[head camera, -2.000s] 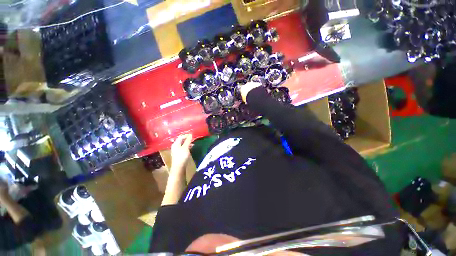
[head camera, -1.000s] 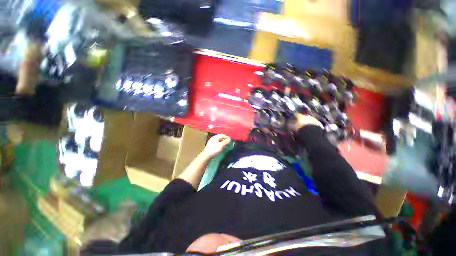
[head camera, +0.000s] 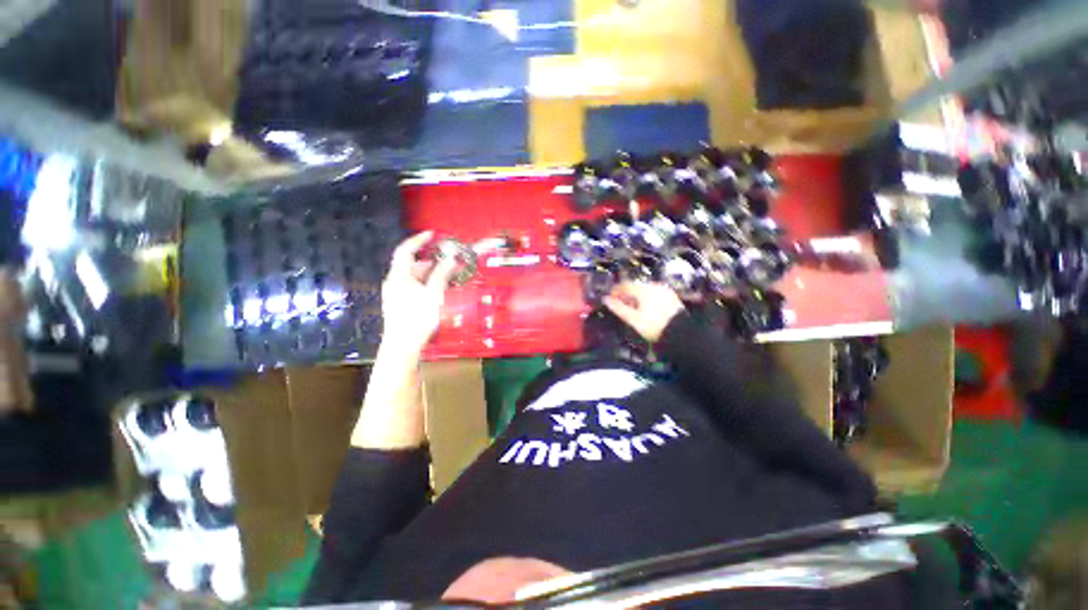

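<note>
Glossy black round housings (head camera: 680, 244) stand in close rows on the red mat (head camera: 525, 316). My left hand (head camera: 412, 290) is raised over the left part of the mat and holds a small round shiny part, perhaps a ring or lens insert (head camera: 458, 261), at its fingertips. My right hand (head camera: 644, 309) is at the lower left edge of the housings, fingers bent; blur and the dark parts around it hide whether it grips one. A small shiny thing (head camera: 507, 244) shows on the mat between the hands.
A black blister tray (head camera: 304, 268) lies left of the mat. Open cartons (head camera: 453, 411) stand below the bench edge, one at right (head camera: 907, 411) with black parts. White units (head camera: 185, 495) are at lower left. Loose black parts (head camera: 1038, 226) lie at far right.
My left hand has moved from the mat's near edge up over the mat, and a round part now shows in it. My right hand has come to the near left edge of the housings. The view has shifted.
</note>
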